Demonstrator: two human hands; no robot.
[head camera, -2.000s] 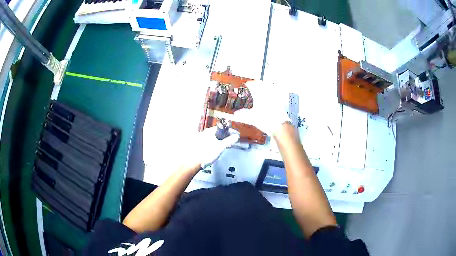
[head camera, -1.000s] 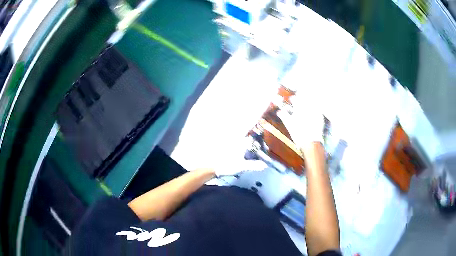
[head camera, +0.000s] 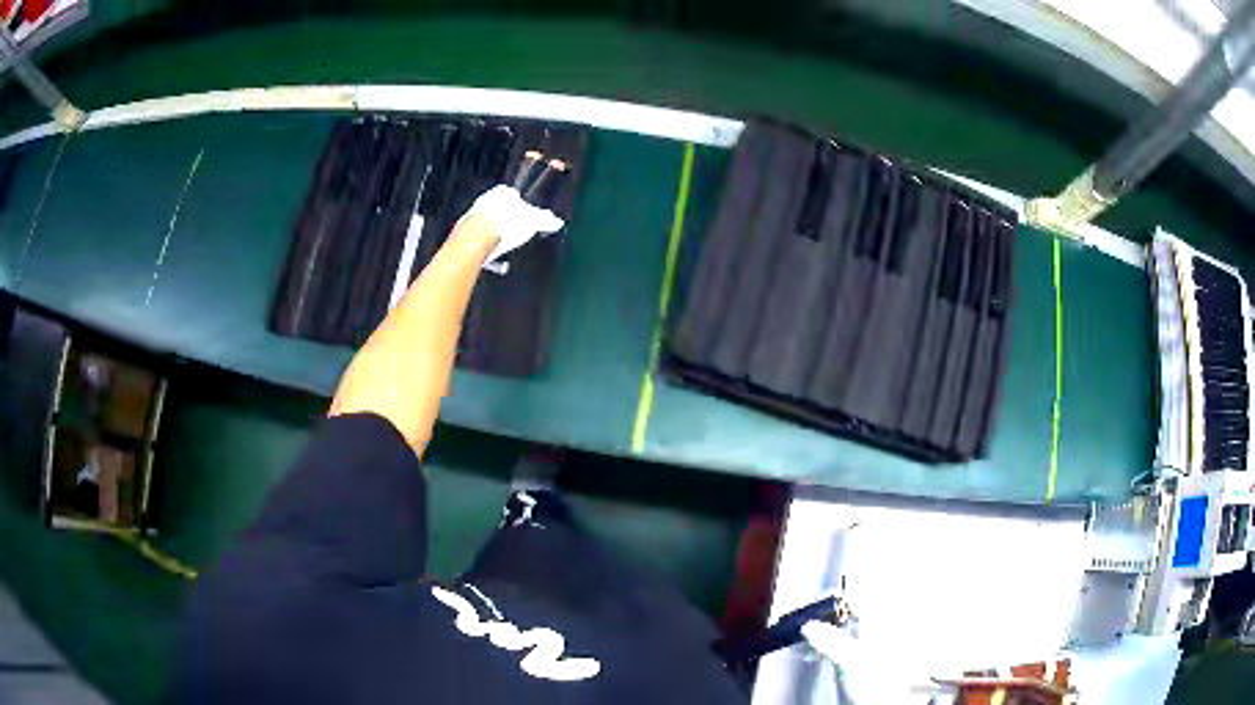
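Note:
My left hand (head camera: 516, 225), in a white glove, is over the left slotted foam tray (head camera: 502, 324). Two black cylindrical units (head camera: 538, 172) with copper-coloured ends stick out beyond its fingers; the grip itself is partly hidden. More dark units lie in slots along that tray's far part. My right hand (head camera: 834, 642), gloved and cut off by the bottom edge, is at the white machine top's near corner. It appears closed on a dark elongated unit (head camera: 782, 638) with a shiny end; blur hides the exact grip.
A second slotted foam tray (head camera: 840, 317) lies to the right on the green conveyor belt (head camera: 613, 276). An orange fixture (head camera: 1012, 685) is cut off at the bottom. A white device with a blue display (head camera: 1192, 530) stands at right. A box with parts (head camera: 103, 441) is below the belt at left.
The view has swung left from the machine to the belt. My left hand has moved from the fixture to the left tray. My right hand has left the fixture and is at the machine's corner.

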